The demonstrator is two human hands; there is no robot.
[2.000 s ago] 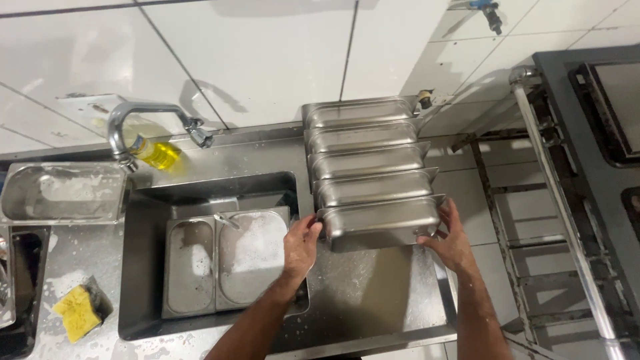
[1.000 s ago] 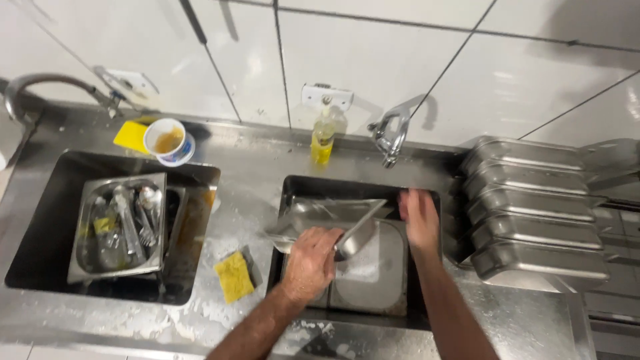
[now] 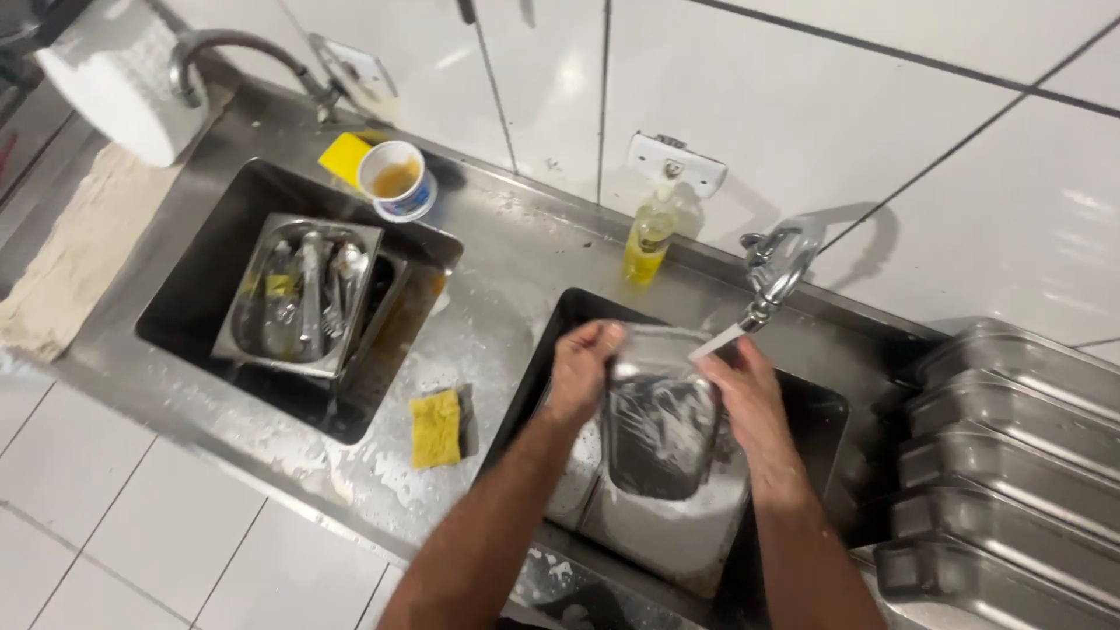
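Both hands grip a small stainless steel food pan (image 3: 661,437) by its rim over the right sink basin (image 3: 809,411). My left hand (image 3: 584,372) holds its left upper corner, and my right hand (image 3: 744,385) its right side, close to the chrome faucet (image 3: 779,276). Water runs from the spout toward the pan, where whitish streaks show inside. Beneath it, larger pans (image 3: 661,542) lie in the basin. A yellow sponge (image 3: 435,429) rests on the steel counter left of the basin. Behind the basin stands a clear bottle of yellow liquid (image 3: 648,241).
Several steel pans (image 3: 997,464) stand in a row at the right. The left basin (image 3: 201,280) holds a steel pan of utensils (image 3: 302,293). A white tub (image 3: 400,184) and a yellow sponge (image 3: 343,157) sit behind it. A white bucket-like container (image 3: 122,87) is at the upper left.
Two seconds ago my hands were at the row of pans; one second ago my left hand held a tilted pan over the basin. Now both hands hold a pan at the faucet. The view has swung left.
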